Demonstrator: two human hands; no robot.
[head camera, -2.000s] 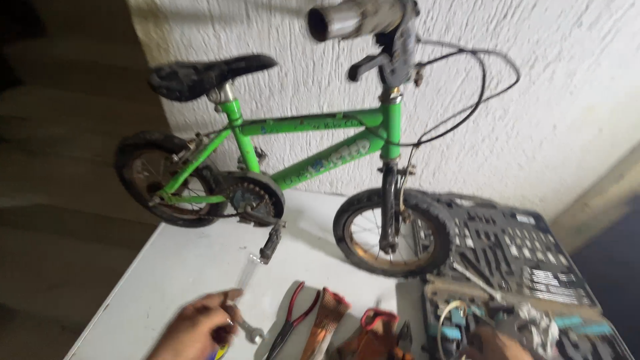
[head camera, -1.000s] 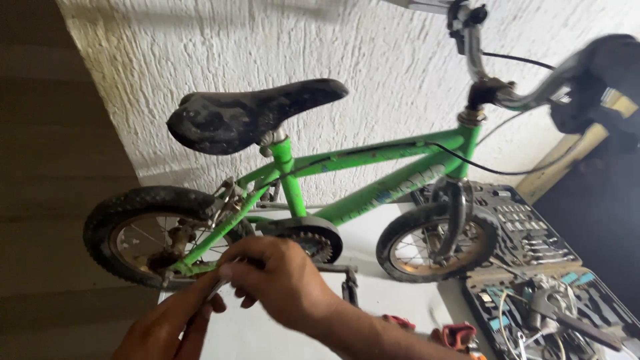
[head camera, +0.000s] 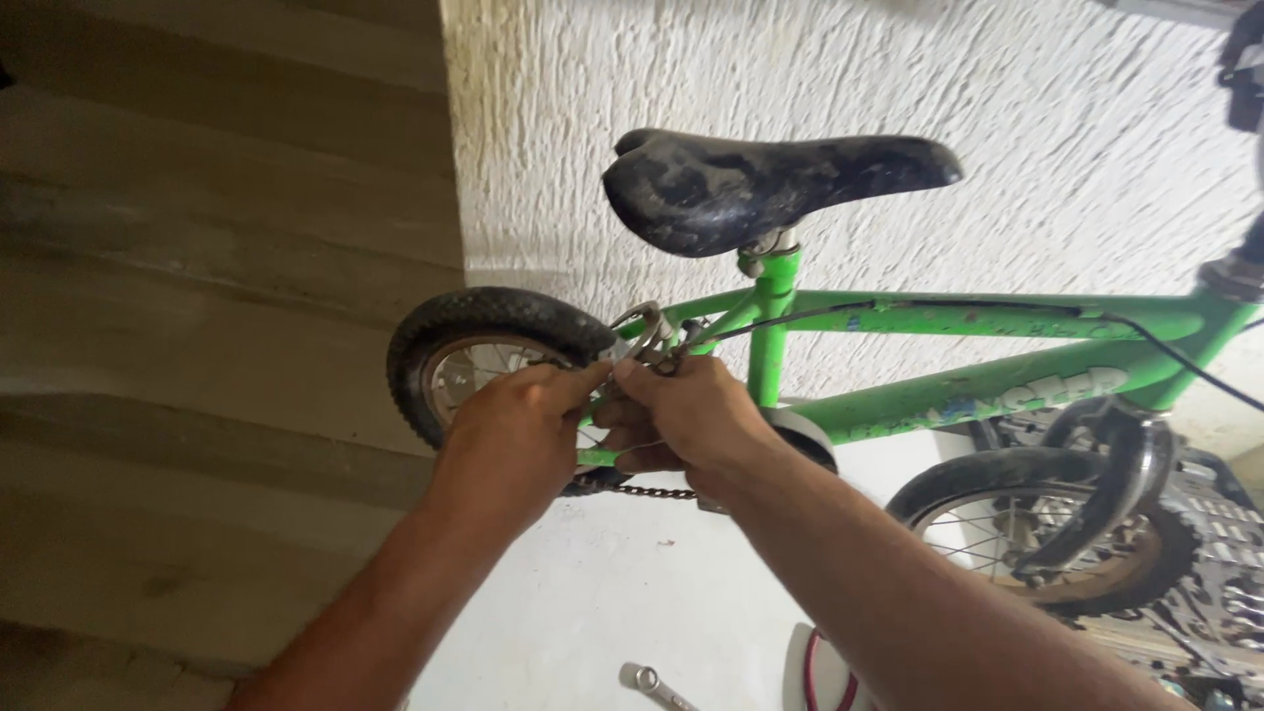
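Observation:
A small green bicycle (head camera: 889, 395) with a dirty black saddle (head camera: 750, 188) stands against a white wall. Both hands meet at its rear brake caliper (head camera: 652, 331), just beside the rear tyre (head camera: 484, 306). My left hand (head camera: 518, 425) has its index finger extended to the lower part of the caliper. My right hand (head camera: 681, 410) has thumb and fingers bent at the same spot, close to the end of the brake cable (head camera: 800, 318). The fingers cover whatever lies between them, so a hold on a part or tool cannot be made out.
On the white table (head camera: 553, 602) lie a combination wrench (head camera: 662, 686) and a red handle (head camera: 815, 676), both near the bottom edge. An open tool case (head camera: 1220, 553) with sockets and wrenches is at the right, by the front wheel (head camera: 1047, 523). The chain (head camera: 652, 492) runs below my hands.
Both hands have moved up to the rear brake; one second ago they were together lower, in front of the rear wheel. The view has shifted and come closer to the bicycle's rear.

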